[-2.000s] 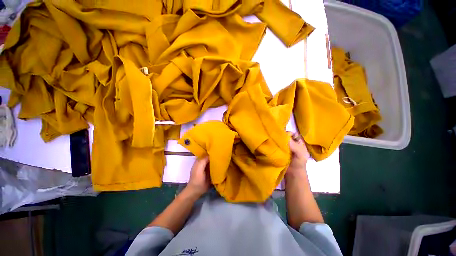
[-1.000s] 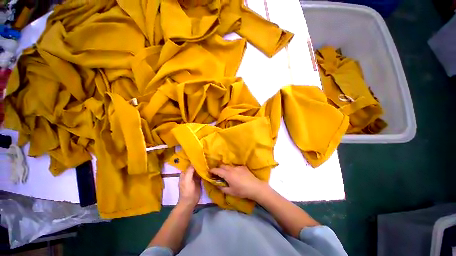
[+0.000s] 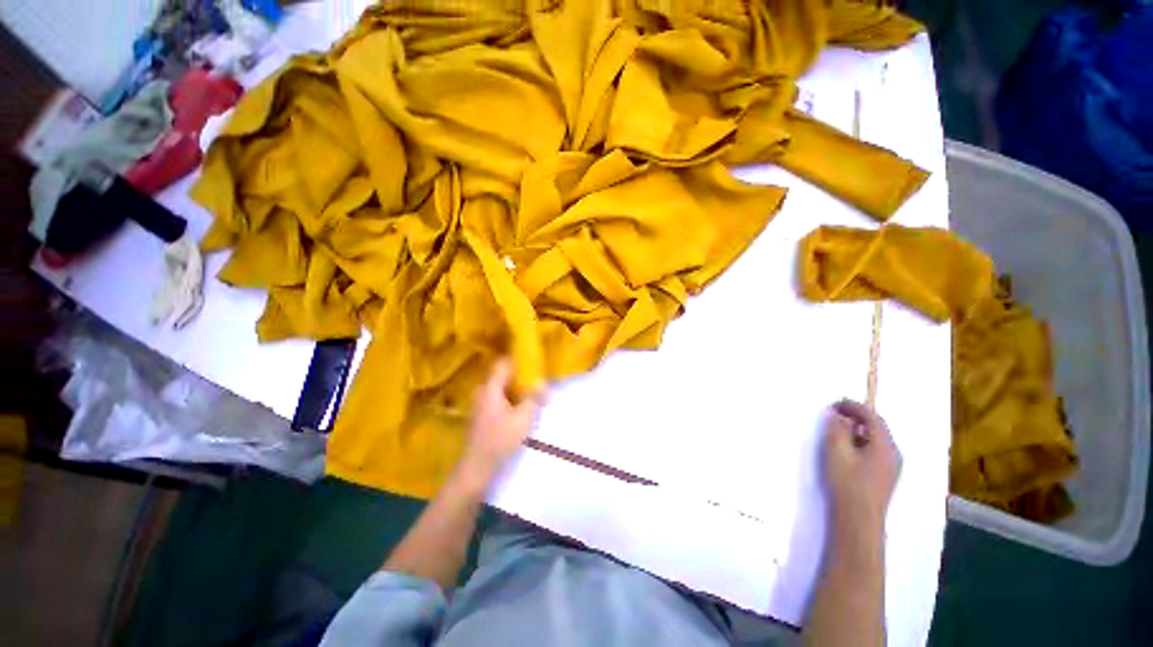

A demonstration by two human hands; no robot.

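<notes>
A large pile of mustard-yellow trousers (image 3: 468, 114) lies across the white table. My left hand (image 3: 501, 417) grips the edge of a yellow garment (image 3: 512, 316) at the near side of the pile; that part is slightly blurred. My right hand (image 3: 862, 445) is at the table's right side, away from the cloth, with its fingers curled; a small dark spot shows at the fingers, and I cannot tell if it is a tool. Another yellow garment (image 3: 885, 268) lies over the right table edge and hangs into the grey tub (image 3: 1103, 316).
A black flat rectangle (image 3: 324, 384) lies at the near table edge, left of the pile. Off-white gloves (image 3: 180, 283) and red, grey and black cloths lie at the far left. Clear plastic (image 3: 152, 405) hangs below the left edge. A dark narrow line (image 3: 592, 463) runs near me.
The garment that both hands held is out of them, and a yellow garment now lies over the right edge into the tub. My left hand has taken hold of pile cloth; my right hand moved right.
</notes>
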